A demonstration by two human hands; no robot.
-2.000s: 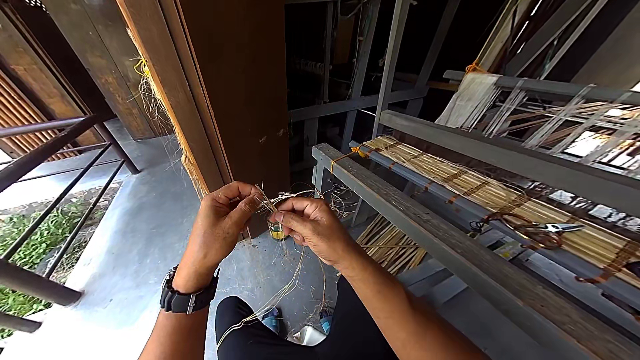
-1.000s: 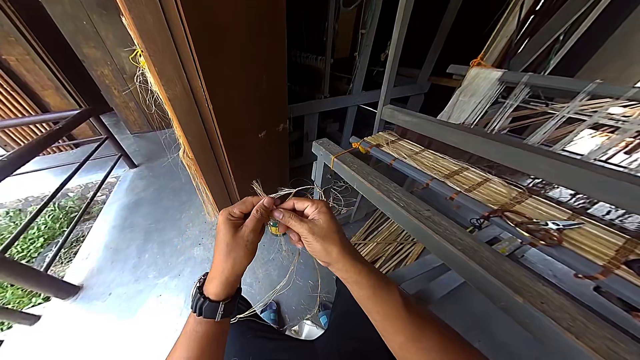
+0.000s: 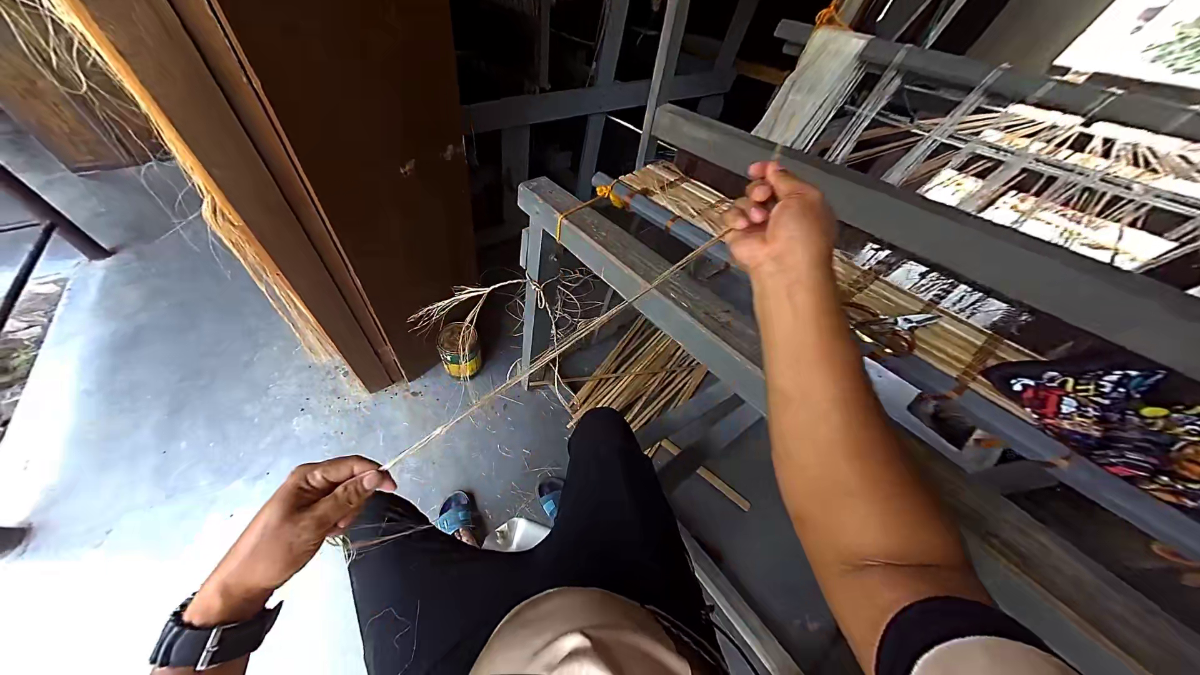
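Several thin natural fiber strands [image 3: 562, 352] run taut on a slant between my two hands. My left hand [image 3: 323, 511], with a dark watch on the wrist, pinches their lower end just above my left thigh. Loose ends hang below its fingers. My right hand [image 3: 783, 220] is raised in front of the loom's grey wooden beam, fingers curled on the upper part of the strands. Behind them, a bunch of loose fibers [image 3: 478, 298] hangs by the loom's corner post, above a tin can [image 3: 459, 351] on the floor.
A grey wooden loom [image 3: 647, 267] fills the right side, bearing woven matting [image 3: 689, 192], scissors [image 3: 909, 322] and a multicolored beaded item [image 3: 1106, 412]. A bundle of thin sticks [image 3: 637, 375] lies beneath it. Raw fibers [image 3: 244, 244] hang along a wooden post at left. A metal container [image 3: 517, 534] stands between my feet.
My hands were together at the fibers; now they are far apart, the right one up and to the right, the left one lower left, with strands stretched between them. The view has shifted.
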